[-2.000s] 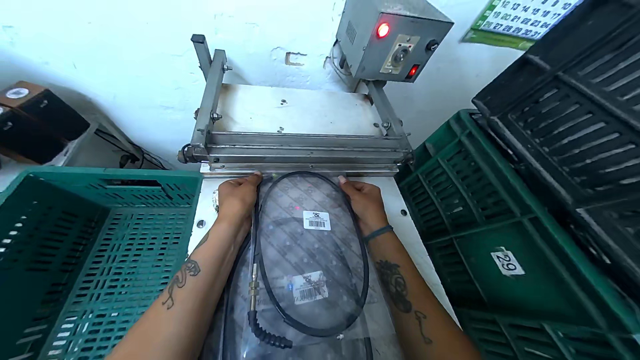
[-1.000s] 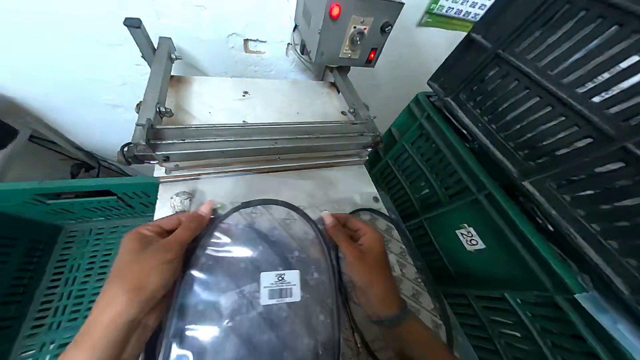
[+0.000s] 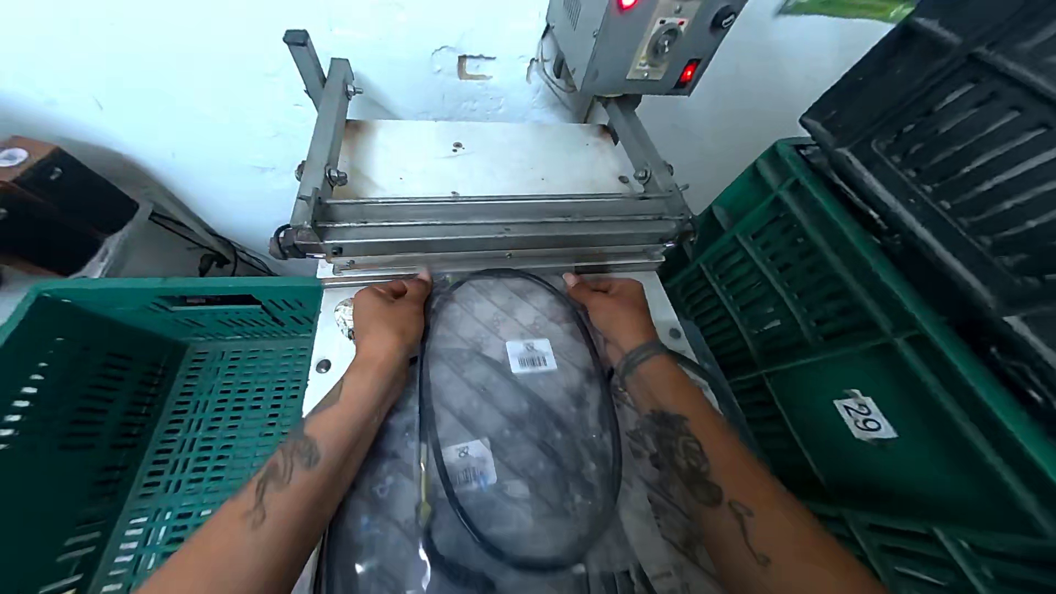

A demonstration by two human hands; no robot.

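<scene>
A clear plastic bag [image 3: 511,388] with a coiled black control cable [image 3: 615,437] inside lies over other bagged cables on the white worktop. My left hand [image 3: 392,318] pinches the bag's far left corner, and my right hand [image 3: 615,309] pinches its far right corner. The bag's far edge lies at the metal bar of a heat sealer [image 3: 495,239], just beyond my fingertips. Barcode labels [image 3: 531,355] show on the bags. The cable's lower end, with a dark ribbed boot, is partly blurred.
A green plastic crate [image 3: 239,355] stands to the left. Stacked green crates [image 3: 833,371] and a black crate [image 3: 973,157] rise at the right. The sealer's grey control box [image 3: 643,41], with red lights lit, is at the back by the wall. A dark box [image 3: 62,206] sits at far left.
One second ago both hands held the bag nearer to me, farther from the sealer bar; now they hold its far edge against the bar. The view has shifted.
</scene>
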